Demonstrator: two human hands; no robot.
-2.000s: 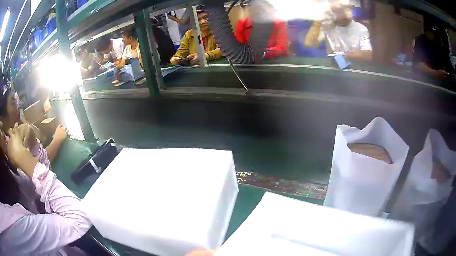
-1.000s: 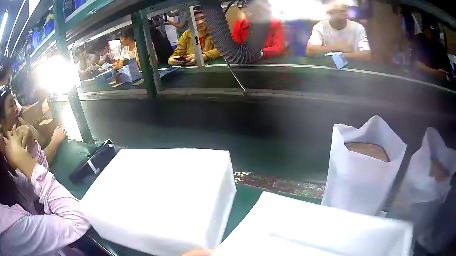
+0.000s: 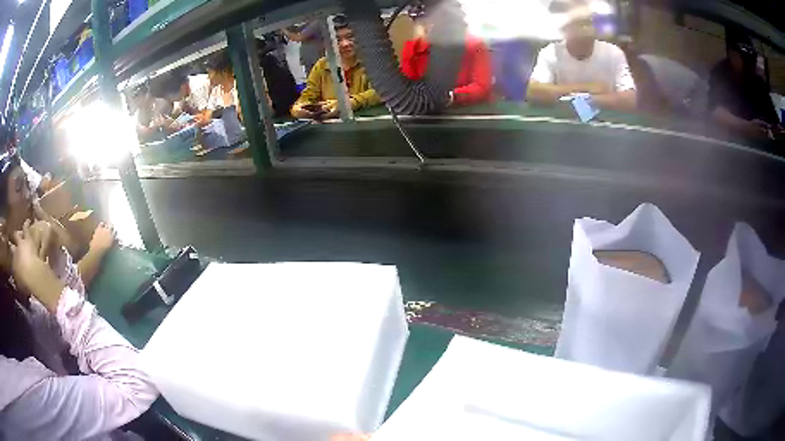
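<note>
A large smooth white block or box (image 3: pixel 280 344) lies in front of me, left of centre. A second white box or tray (image 3: pixel 551 392), with a shallow rim, is cut off by the bottom edge. A sliver of skin, seemingly my left hand (image 3: pixel 349 437), shows at the bottom edge between the two; its grip cannot be seen. My right hand is out of the picture. A white protective sleeve (image 3: pixel 624 293) stands upright at right with a brown top inside its opening. Another such sleeve (image 3: pixel 736 323) stands further right, blurred.
A black item (image 3: pixel 163 284) with a light strap lies left of the block. A neighbour's pink sleeve (image 3: pixel 86 370) is close at left. Behind the bench runs a dark conveyor (image 3: pixel 370 207). A green post (image 3: pixel 133 189) and a black duct (image 3: pixel 400 77) stand beyond; people sit across.
The view has shifted very slightly. The person in white across the line has lowered a raised arm to the bench. The boxes and sleeves have not moved.
</note>
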